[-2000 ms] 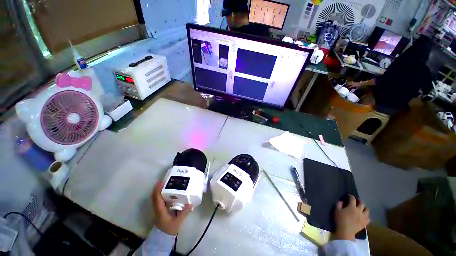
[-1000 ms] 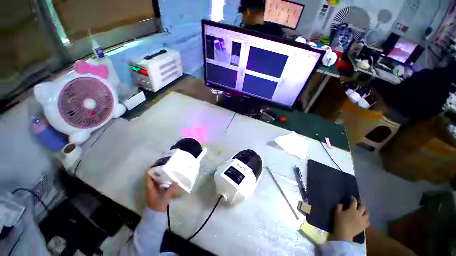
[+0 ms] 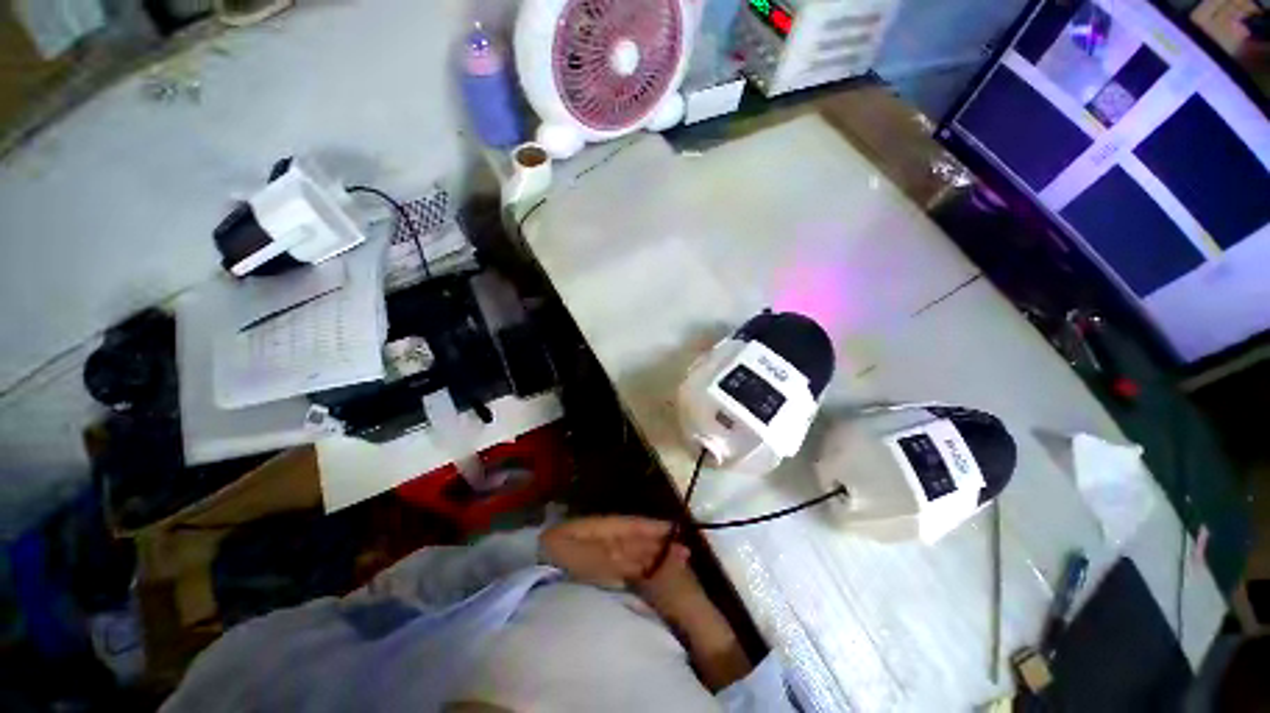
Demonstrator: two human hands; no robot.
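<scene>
Two white security cameras with black round heads lie on the white bench top, the left camera (image 3: pixel 759 390) and the right camera (image 3: pixel 919 471). Black camera cables (image 3: pixel 766 517) run from their bases and meet at the bench's front edge. My left hand (image 3: pixel 602 546) is closed around the cables just off this edge. My right hand (image 3: pixel 671 574) meets it there, its fingers closed on the cable too. The hands overlap and are slightly blurred, so the cable ends and any connector are hidden.
On the left, another white camera (image 3: pixel 300 223) lies by paper sheets (image 3: pixel 300 341) with a pen, beside black clutter. A pink-grille fan (image 3: pixel 620 63), power supply (image 3: pixel 815 42) and monitor (image 3: pixel 1142 153) stand behind. A black mouse pad (image 3: pixel 1125 648) lies at right.
The view has swung left and down. My left hand has let go of the left camera, which now lies on the bench. My right hand has left the mouse and joined the left at the cables.
</scene>
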